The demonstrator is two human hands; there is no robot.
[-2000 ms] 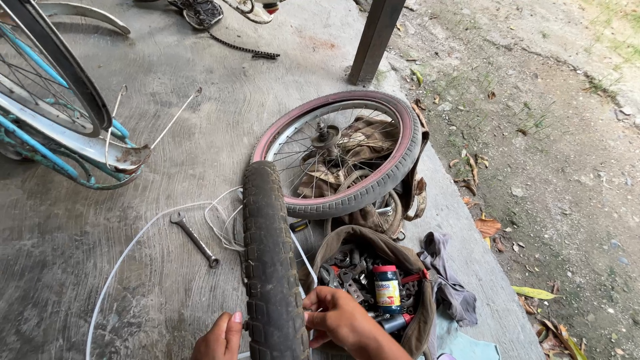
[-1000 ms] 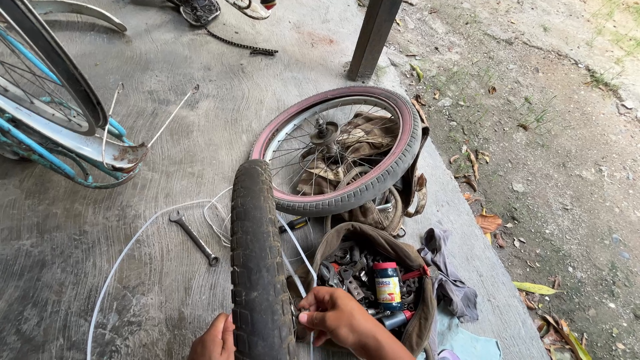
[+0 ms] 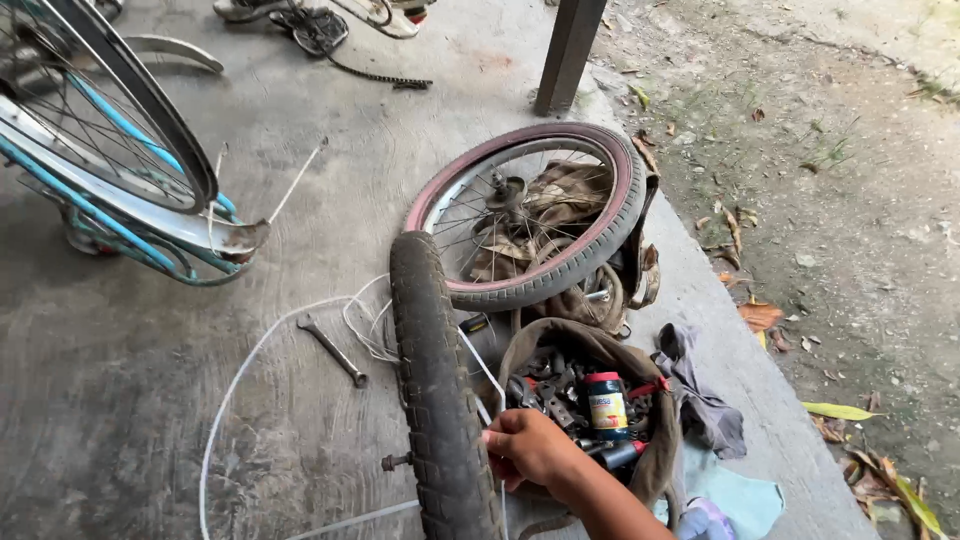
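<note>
A bicycle wheel with a worn black tire (image 3: 442, 405) stands upright, tread toward me, at lower centre. My right hand (image 3: 529, 450) is at the right side of this tire, thumb and fingers pinched together by its edge; whether they grip the tire or something thin there, I cannot tell. My left hand is out of view. A threaded axle end (image 3: 396, 461) sticks out on the tire's left side. White cord (image 3: 225, 405) loops on the floor to the left and passes behind the tire. Beside it lies a steel wrench (image 3: 334, 351).
A second wheel with a red-walled tire (image 3: 630, 217) leans on brown cloth bags. A fabric tool bag (image 3: 667, 442) holds loose metal parts and a jar (image 3: 606, 409). Upper left is a blue bicycle frame (image 3: 120, 225). A metal post (image 3: 570, 56) stands near the concrete edge.
My left hand, at the tire's left side in both earlier frames, has gone out of view. The upright tire leans a little differently, and the axle end now shows on its left. My right hand stays beside it.
</note>
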